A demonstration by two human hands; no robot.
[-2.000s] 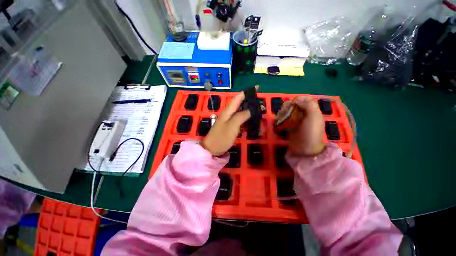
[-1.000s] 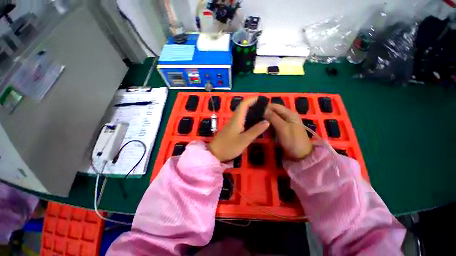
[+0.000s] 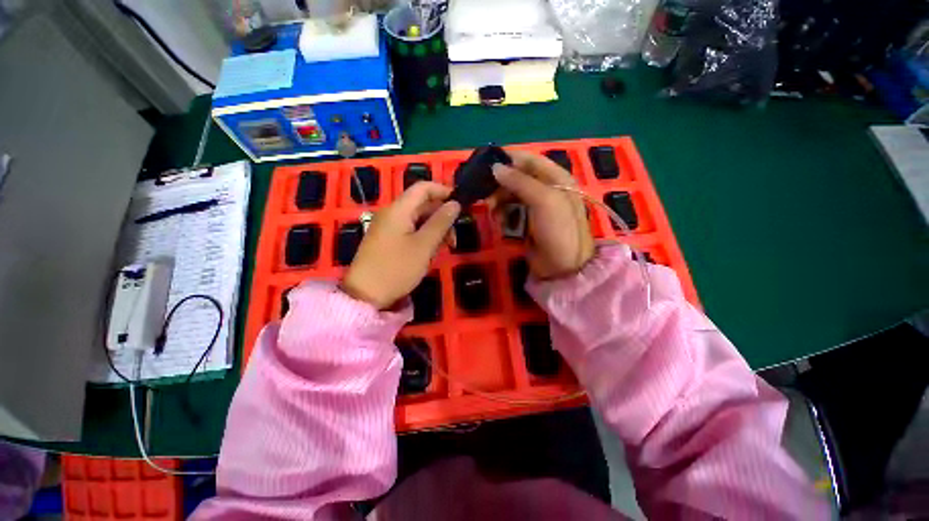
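A black watch unit (image 3: 481,173) is held between both hands above the upper middle of the red compartment tray (image 3: 484,358). My left hand (image 3: 395,244) pinches its lower left end. My right hand (image 3: 545,216) holds its right side, with fingers curled. A small grey-and-black piece (image 3: 513,220) shows under my right hand; whether the hand holds it is unclear. A clear air hose (image 3: 618,216) loops from my right hand over the sleeve. Black units sit in many tray pockets. One front-row pocket is empty.
A blue control box (image 3: 311,107) and pen cup (image 3: 416,56) stand behind the tray. A clipboard with record sheet (image 3: 219,254) and a white adapter box (image 3: 140,303) lie at left. White box, yellow paper (image 3: 525,90) and plastic bags (image 3: 718,61) are behind. Another red tray (image 3: 122,490) is lower left.
The view has shifted right, so the tray and boxes appear further left and higher. Both hands have come together on the black unit. The orange-brown piece seen earlier in my right hand no longer shows.
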